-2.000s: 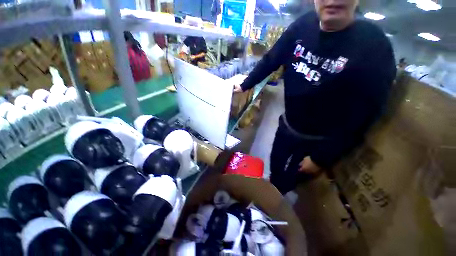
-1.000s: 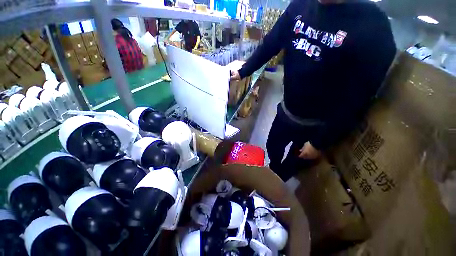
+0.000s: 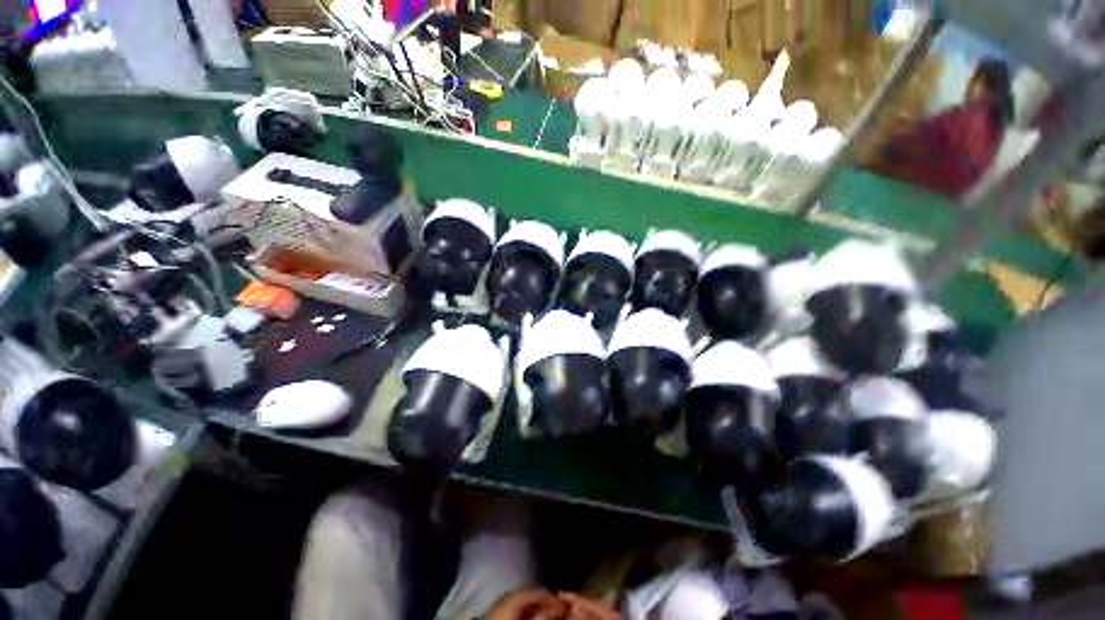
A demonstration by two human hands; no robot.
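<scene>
Dome cameras with white shells and glossy black balls stand in rows on the green bench. One camera lies tilted at the bench's front right edge. A blurred, skin-toned shape at the bottom edge seems to be my right hand; it is cut off by the frame, and its fingers and anything in it cannot be made out. My left hand is not in view. No hand is seen touching the bench cameras.
A white mouse, orange block, tangled cables and an open parts box are at the left. More cameras are at the far left. White units stand behind. A person in red is at upper right.
My view has swung left from the carton and the standing person to the bench with the mouse and cables. The skin-toned shape now shows at the bottom edge.
</scene>
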